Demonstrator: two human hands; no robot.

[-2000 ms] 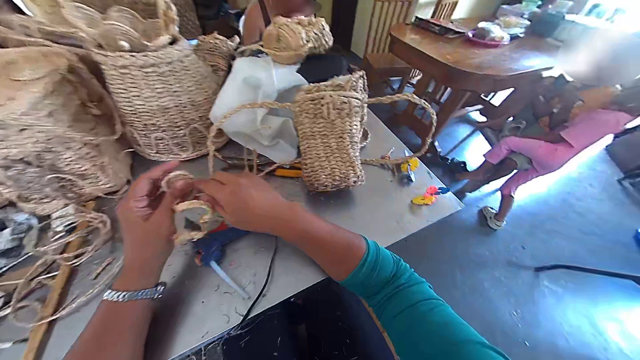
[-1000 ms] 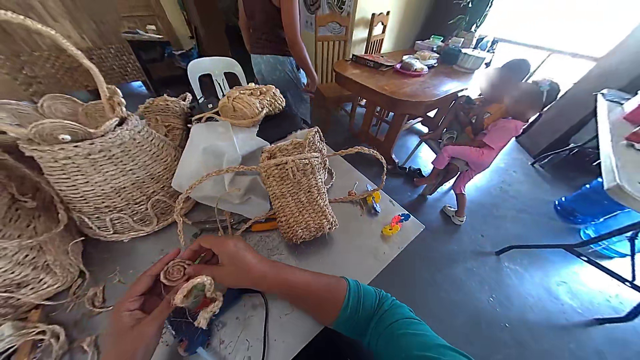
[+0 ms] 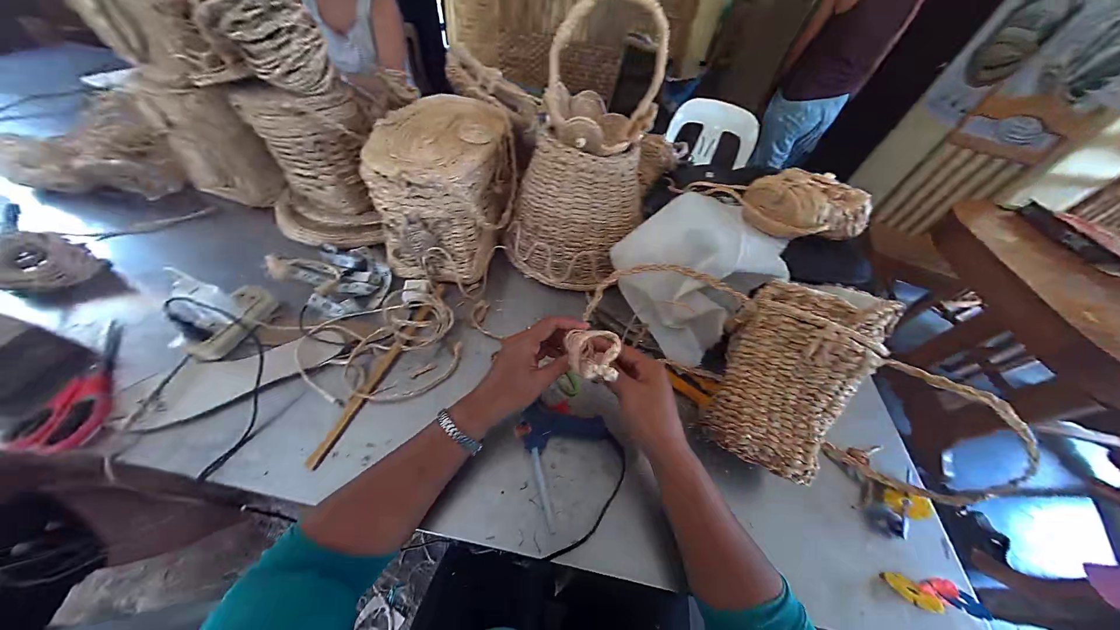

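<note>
Between my two hands is a small coil of braided natural fibre (image 3: 594, 353). My left hand (image 3: 525, 367) grips its left side, with a watch with a metal band on the wrist. My right hand (image 3: 643, 394) has its fingers on the coil's right side. Just below lies a blue glue gun (image 3: 560, 424) with a glue stick (image 3: 542, 486) jutting from it toward me. To the right of my hands, a woven fibre basket (image 3: 787, 376) leans on its side, its braided strap looped over the table edge.
Upright woven baskets (image 3: 577, 206) stand at the back, beside white sheeting (image 3: 696, 262). Left are loose cord, a wooden stick (image 3: 376, 394), a power strip (image 3: 232, 324) and red-handled scissors (image 3: 66, 411). A black cable (image 3: 604, 507) crosses the front edge. People stand behind the table.
The view has swung left, bringing in more baskets, the power strip and the scissors. Both hands stay at the small fibre coil, which is turned differently now.
</note>
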